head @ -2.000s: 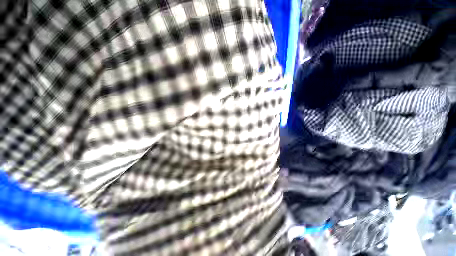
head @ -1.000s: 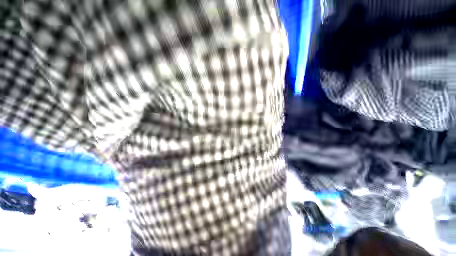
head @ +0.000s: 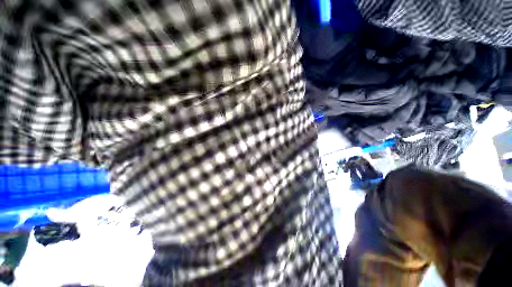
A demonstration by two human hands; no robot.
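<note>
Black-and-white checked cloth, seemingly the apron (head: 224, 140), fills the left and middle of the view in folds. A brown, creased sleeve-like shape (head: 415, 218) enters at the lower right, with a black part at the right edge. Neither of my hands can be made out. A heap of black garments (head: 387, 101) lies at the upper right, with small-check fabric (head: 449, 19) above it. A white machine part with dark knobs and a blue stripe, seemingly the overlock machine (head: 359, 162), is partly covered by the brown shape.
A blue ribbed bin (head: 56, 188) is at the left edge. Below it is an overexposed white area (head: 84, 252) with small dark items. Small-check or striped fabric (head: 435, 148) and a bright white patch lie right of the machine. A blue surface shows at the top.
The black heap and small-check fabric have shifted upward in view. The brown shape has come in from the bottom right and grown large. The checked cloth has changed its folds.
</note>
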